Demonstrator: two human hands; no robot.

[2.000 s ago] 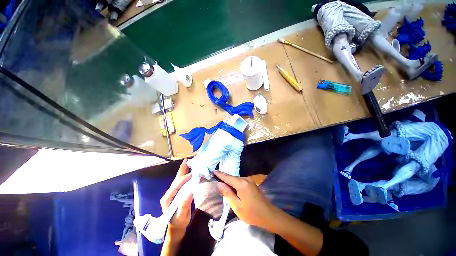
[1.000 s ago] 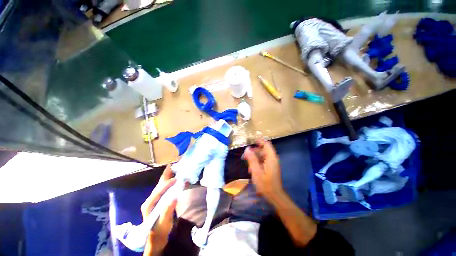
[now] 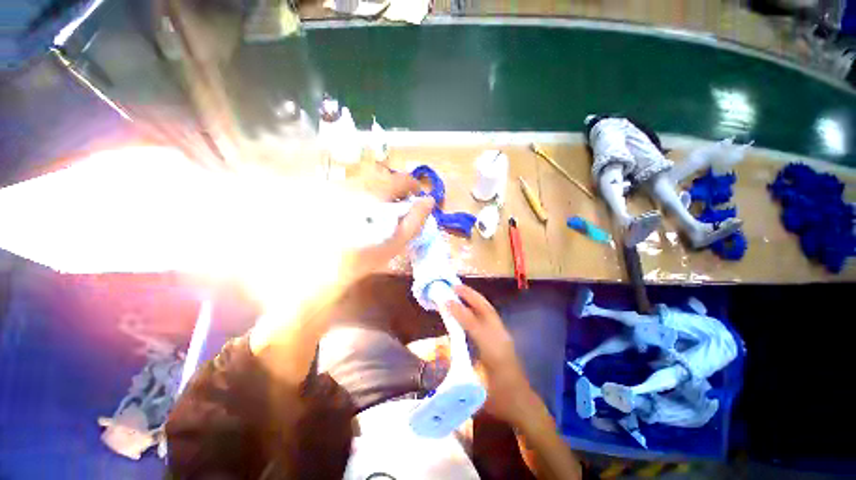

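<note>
A pale figure lower body (image 3: 434,267) is held over my lap at the bench edge, one sandal sole (image 3: 448,409) facing me. My left hand (image 3: 405,230) grips its upper part, partly washed out by strong glare. My right hand (image 3: 483,328) is against the leg near the knee-length hem, fingers curled on it. A blue sash (image 3: 454,221) lies just behind the figure. The figure's own waist band is hidden. A red stick-like tool with a dark end (image 3: 518,253) lies at the bench edge.
On the bench are a white pot (image 3: 489,175), yellow-handled tool (image 3: 533,200), turquoise tool (image 3: 589,229), another figure lower body (image 3: 623,155) and blue parts (image 3: 815,215). A blue crate (image 3: 648,433) of legs sits below right. Glare covers the left.
The red tool now lies on the bench. My right hand has moved onto the figure's leg. The figure is turned, and my left hand has moved up near its top. The view has shifted.
</note>
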